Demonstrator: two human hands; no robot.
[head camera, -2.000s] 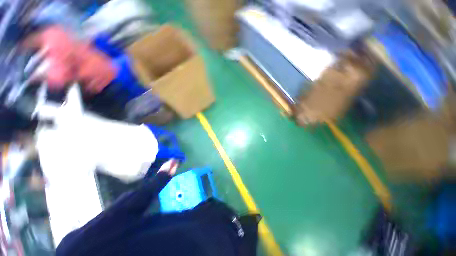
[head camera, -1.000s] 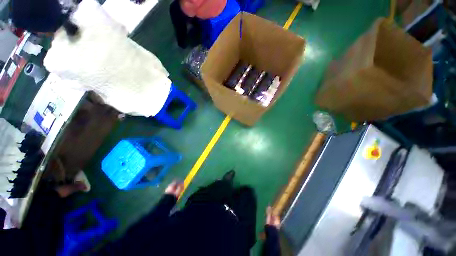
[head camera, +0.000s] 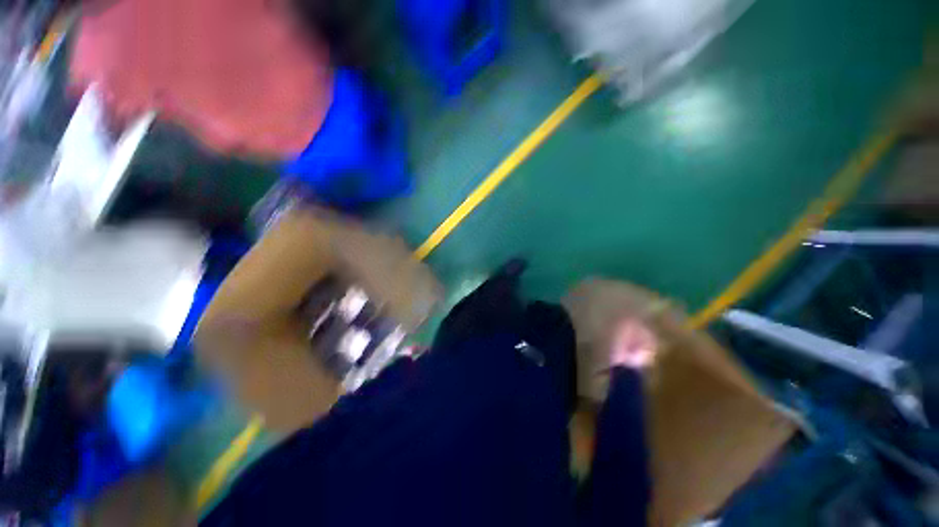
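The picture is strongly blurred. My right hand (head camera: 631, 343) shows small at the end of a dark sleeve, in front of a tall brown corrugated carton (head camera: 710, 432) on the right. Its fingers are smeared, and I cannot tell if it touches the carton. A small pinkish patch at the edge of my dark clothing may be part of my left hand (head camera: 413, 352); its fingers cannot be made out. Beside it on the left stands an open brown carton (head camera: 257, 329) with dark and whitish items (head camera: 355, 335) inside.
A person in a salmon-pink top (head camera: 206, 72) is at the upper left. A person in white (head camera: 103, 283) and a light-blue stool (head camera: 149, 407) are at left. Green floor (head camera: 638, 196) with yellow lines (head camera: 515, 165) runs ahead. Metal frames (head camera: 824, 345) stand at right.
The view has moved forward between the two cartons, which now lie close on either side of me. The machine at the right has left the picture. The light-blue stool has shifted back to the left.
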